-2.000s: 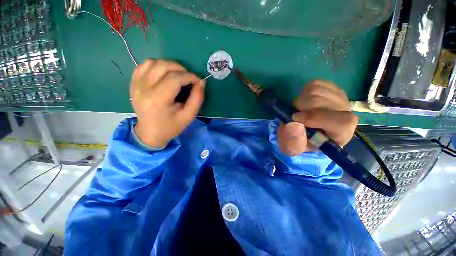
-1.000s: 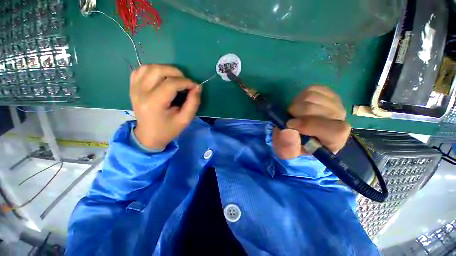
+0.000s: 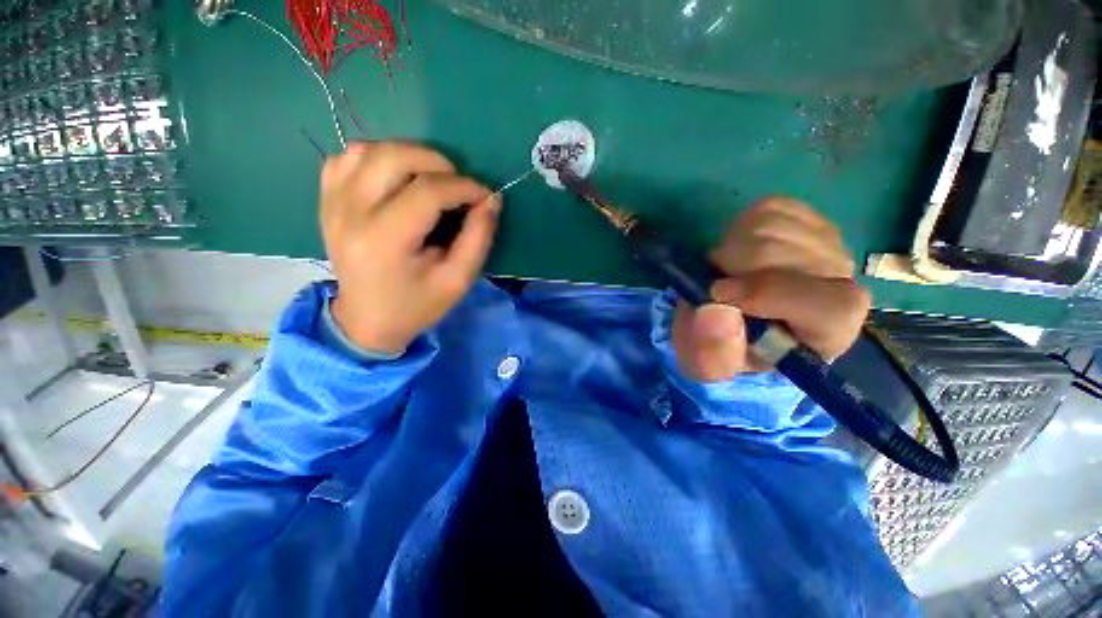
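Observation:
A white round disc (image 3: 581,136) lies on the green mat with a small dark component (image 3: 558,156) on it. My right hand (image 3: 773,290) grips the dark blue soldering iron (image 3: 672,261); its dark tip is at the component's lower edge. My left hand (image 3: 407,242) pinches thin silver solder wire (image 3: 517,184), whose end points at the disc's lower left edge. The wire also runs from behind my left hand up to a small silvery coil (image 3: 214,11) at the top edge. Exact contact of tip and wire cannot be told.
Loose red lead wires (image 3: 342,30) lie at the top left. Clear blister trays (image 3: 91,121) are at far left. The clear fume hood (image 3: 749,42) hangs at the top. A metal tray (image 3: 937,229) with a sponge (image 3: 1084,199) stands at right. Dark specks (image 3: 836,127) lie near the hood.
Since two seconds ago the iron's tip has moved from the disc's right edge onto its lower part. The whole view has shifted a little, so the bench things appear further right. Both hands keep their grips.

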